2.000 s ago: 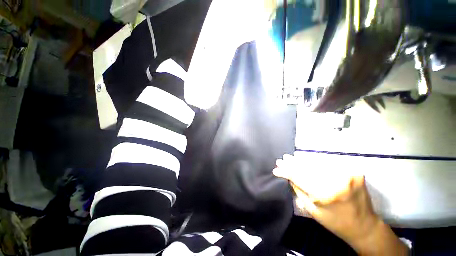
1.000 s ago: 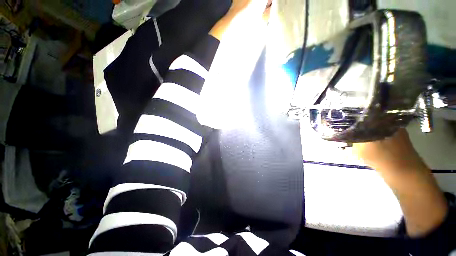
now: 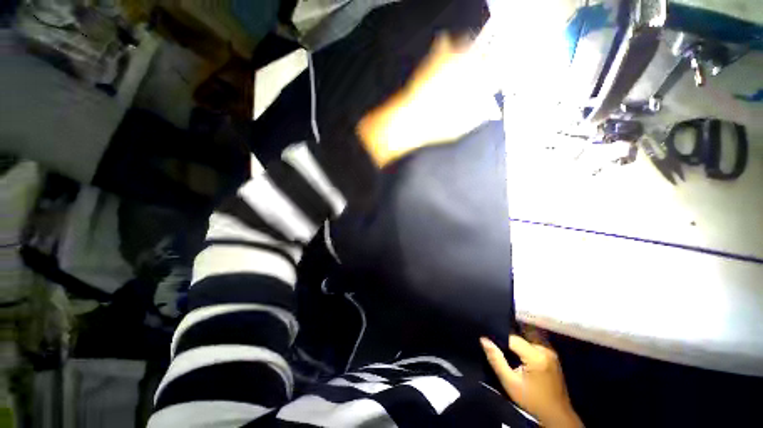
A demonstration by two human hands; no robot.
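Observation:
A black garment panel (image 3: 452, 217) lies over the near left of the white machine bed (image 3: 619, 276) and hangs over my lap. Its right edge runs straight down the bed. Thin white piping (image 3: 314, 100) shows on dark cloth further left. My left hand (image 3: 427, 104) is on the panel's far part; glare washes out its fingers, so its grip is unclear. My right hand (image 3: 531, 368) is at the bed's near edge, with thumb and fingers on the panel's lower right edge. The needle area is lost in glare.
The machine's shiny metal parts (image 3: 623, 63) are at the upper right. Black-handled scissors (image 3: 711, 149) lie on the bed right of them. A dark joint line crosses the bed. Cluttered dark shapes and pale surfaces fill the left side.
The view has shifted, showing the scissors. My right hand has moved from behind the machine head to the panel's near edge. My left hand now shows more fully over the panel.

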